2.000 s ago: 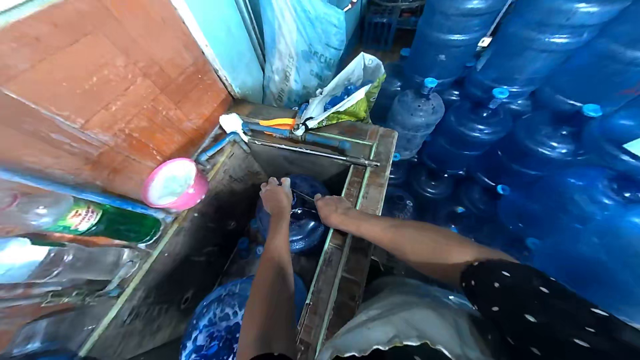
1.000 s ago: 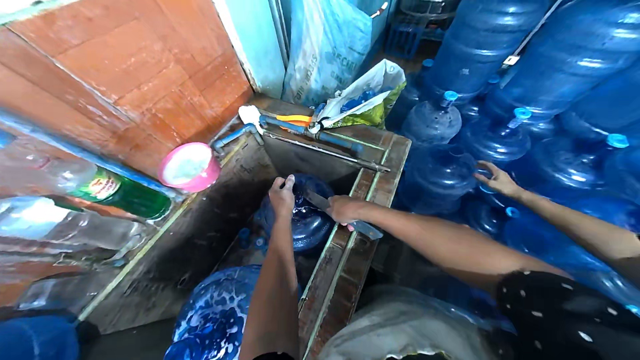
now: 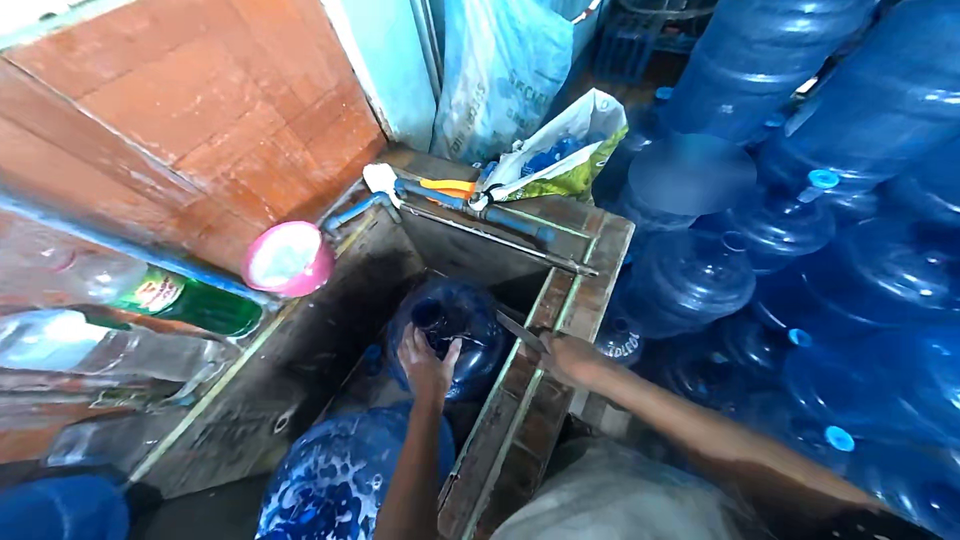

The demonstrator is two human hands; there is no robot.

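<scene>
My left hand (image 3: 429,363) rests on the shoulder of a blue plastic water jug (image 3: 480,352), its fingers spread around the area beside the jug's dark open neck. That jug stands inside a tiled trough. In my right hand (image 3: 566,356), above the trough's right edge, is a knife (image 3: 521,331) with its blade pointing at the jug. A second large blue jug (image 3: 337,465), with white patches of foam or glare on it, lies nearer to me in the trough, partly behind my left forearm.
The trough's tiled rim (image 3: 517,397) runs along the right, with a metal rod (image 3: 495,241) across the far end. A pink bowl (image 3: 289,259) and a green-labelled bottle (image 3: 187,300) are at left. An open bag of blue caps (image 3: 555,154) stands behind; many blue jugs (image 3: 690,285) fill the right.
Another person's hand, seen at the right a second ago, is out of view. My left hand has spread its fingers on the jug. The knife stays in my right hand.
</scene>
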